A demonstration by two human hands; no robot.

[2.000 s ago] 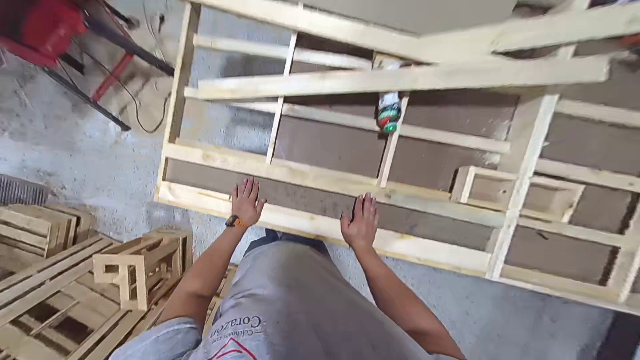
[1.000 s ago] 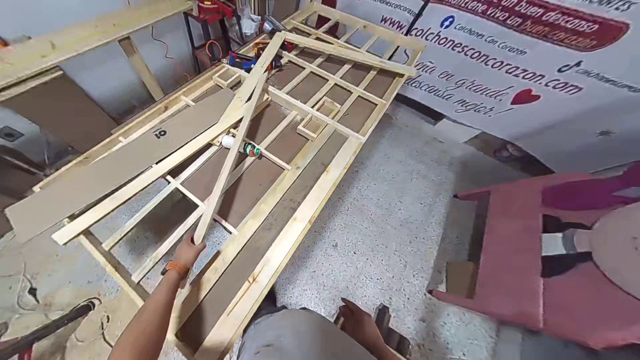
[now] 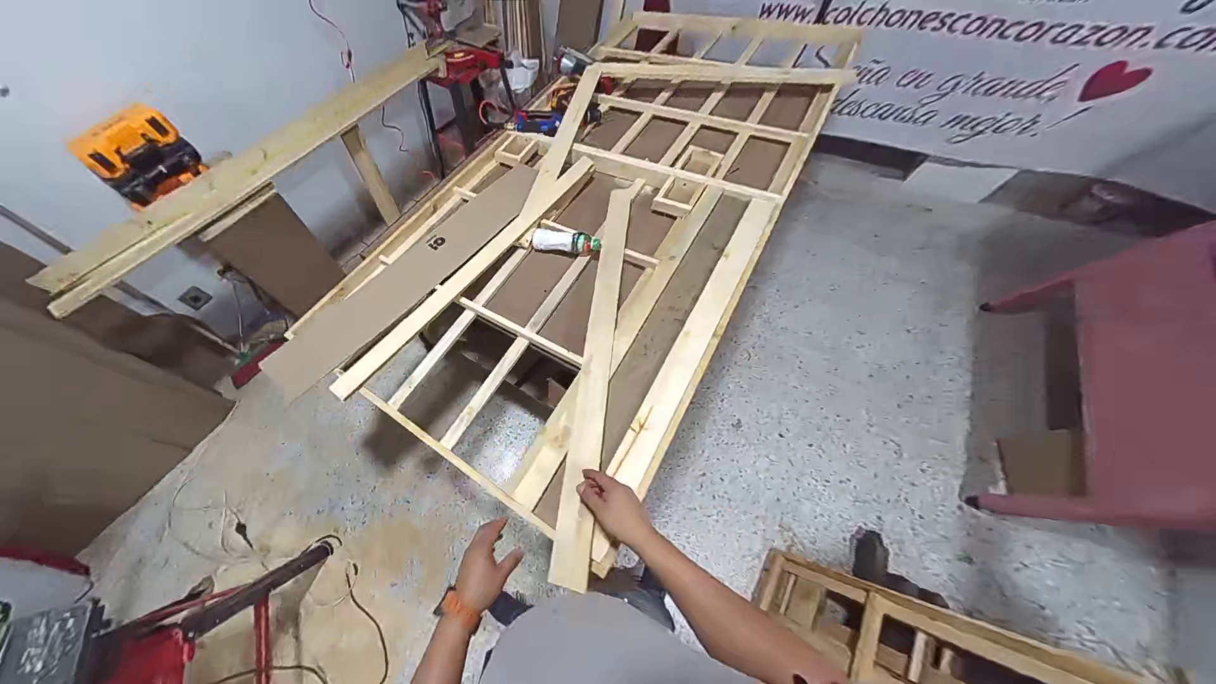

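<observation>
A loose wooden board (image 3: 598, 380) lies lengthwise over a large wooden frame (image 3: 727, 313), its near end past the frame's near corner. My right hand (image 3: 613, 506) is at that board's right edge near its end, fingers curled; whether they grip it is unclear. Left of the board, my left hand (image 3: 486, 567) is raised with fingers apart, holding nothing, an orange-banded watch on its wrist. A white bottle with a green cap (image 3: 565, 242) lies on the frame beside another loose board (image 3: 456, 283). A long brown panel (image 3: 404, 285) rests along the left side.
Cordless tools (image 3: 537, 122) sit at the frame's far left. A board shelf (image 3: 256, 171) with an orange-and-black case (image 3: 138, 157) runs along the left wall. Red equipment (image 3: 152, 655) and cables are at lower left. Pink furniture (image 3: 1140, 380) stands right; small wooden frames (image 3: 855, 608) lie lower right.
The view has swung widely. My left hand, on a loose board's near end one second ago, is off it. That board's near end has moved right, and my right hand has come to it.
</observation>
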